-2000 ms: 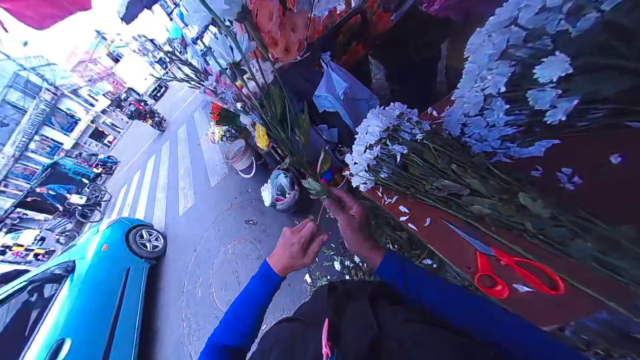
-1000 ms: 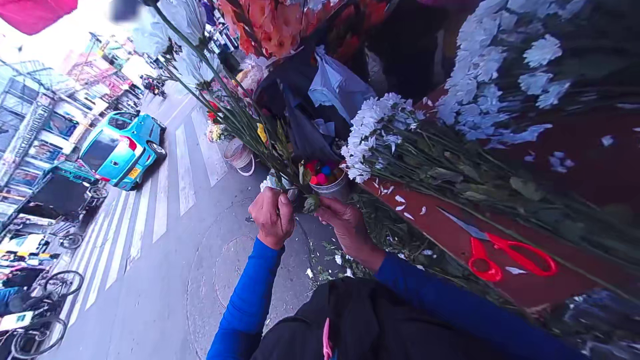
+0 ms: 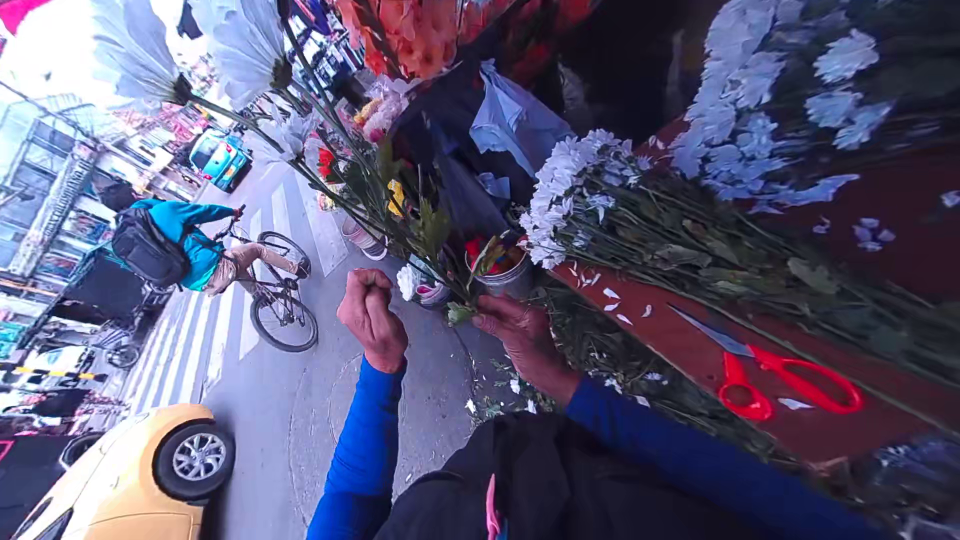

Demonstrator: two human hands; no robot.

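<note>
My right hand [image 3: 521, 334] pinches the lower ends of long green stems [image 3: 405, 244] carrying large white flowers [image 3: 244, 49]. A leaf hangs beside its fingertips. Apart from it, on the left, my left hand [image 3: 373, 319] has its fingers closed, and nothing can be seen in them. Just beyond the right hand stands a metal bucket [image 3: 506, 277] with red and yellow things inside. A bunch of small white flowers [image 3: 574, 191] lies on the reddish-brown table [image 3: 652, 330], close to red-handled scissors [image 3: 772, 371] with metal blades.
More white flowers [image 3: 750, 105] lie farther over the table. Orange flowers [image 3: 412, 37] and pale wrapping [image 3: 514, 116] are at the top. Cut leaves and petals litter the ground. On the street are a cyclist [image 3: 184, 247], a yellow car [image 3: 127, 480] and a teal car [image 3: 219, 159].
My left hand has moved away from the stems and my right hand. The teal car has moved farther off; a cyclist and a yellow car have come into view.
</note>
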